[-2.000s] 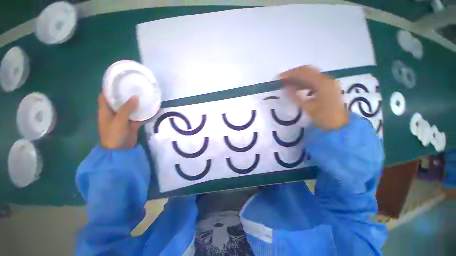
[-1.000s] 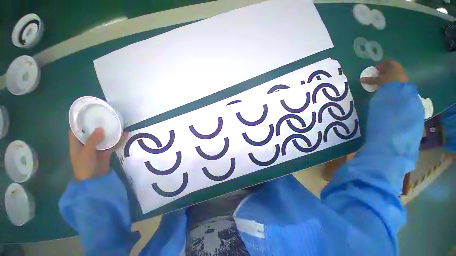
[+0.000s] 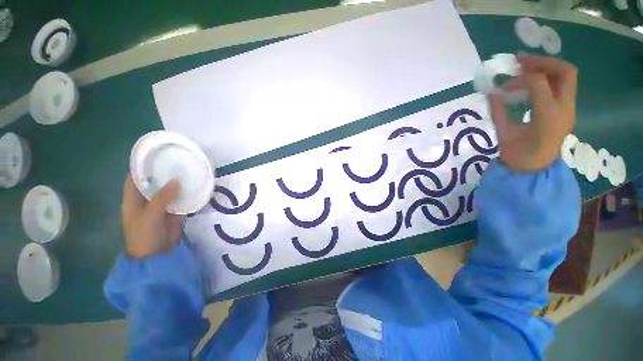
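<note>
My left hand [image 3: 151,218] holds a white round housing [image 3: 171,171] with its open side facing up, thumb inside the bowl, over the left end of the sheet of black arcs [image 3: 268,211]. My right hand [image 3: 539,116] holds a thin white ring disc [image 3: 497,74] by its edge, above the right end of the sheets; it is slightly blurred. The fingers hide part of the disc. A blank white sheet [image 3: 310,84] lies beyond the arc sheet, with a strip of green tabletop between them.
White housings [image 3: 44,215] stand in a column at left. Another housing with a black arc inside [image 3: 54,42] is beyond the pale rail [image 3: 127,62]. Loose white discs [image 3: 596,162] lie at right, and paler discs [image 3: 537,35] at upper right. Yellow-black tape [image 3: 599,282] is on the floor.
My right hand has gone from the arc sheet to the discs at right, and now holds a disc closer to the sheets. My left hand still holds the housing. The view has shifted and turned.
</note>
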